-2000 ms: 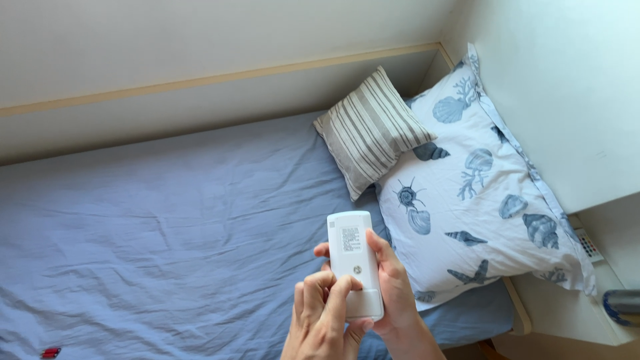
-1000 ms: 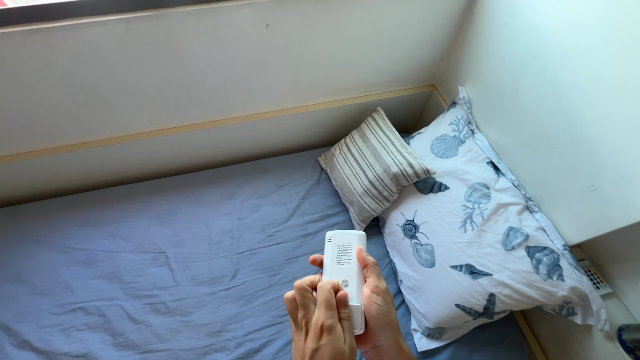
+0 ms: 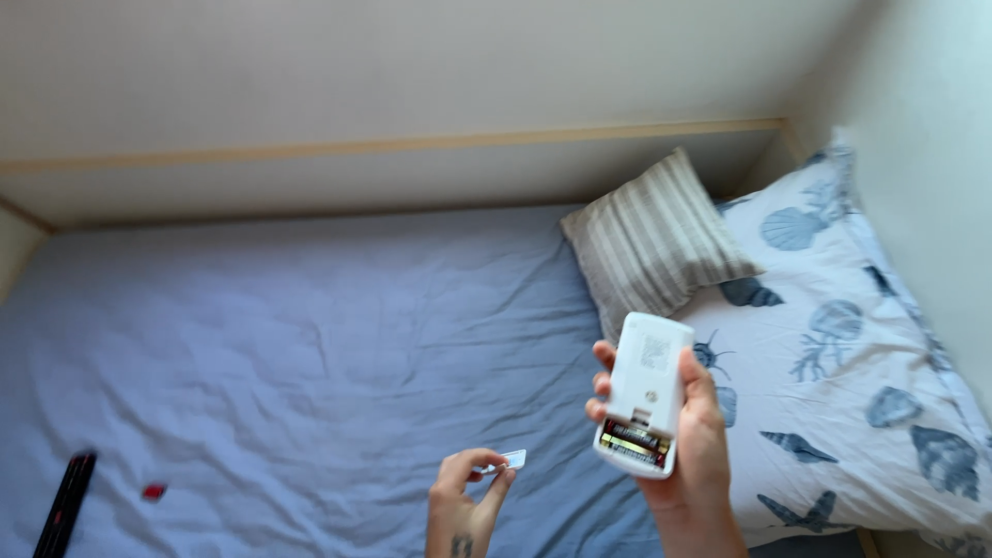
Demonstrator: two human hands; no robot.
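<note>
My right hand [image 3: 697, 434] holds a white remote control [image 3: 647, 380], its back facing me and its battery end pointing down. Two batteries [image 3: 635, 442], dark with gold bands, lie side by side in the uncovered compartment. Small print marks the back of the casing. Lower and to the left, my left hand [image 3: 469, 492] pinches a small white battery cover [image 3: 513, 459] between thumb and fingertips, apart from the remote. Both hands are above the blue bed sheet [image 3: 310, 349].
A striped cushion [image 3: 659, 240] leans on a shell-print pillow [image 3: 845, 387] at the right. On the sheet at lower left lie a long black object [image 3: 66, 504] and a small red item [image 3: 154, 491]. A wood-edged ledge [image 3: 387, 145] runs along the wall behind the bed.
The battery cover has come off the remote, and the batteries now show. My left hand has moved away to the left with the cover. The view has shifted toward the left of the bed.
</note>
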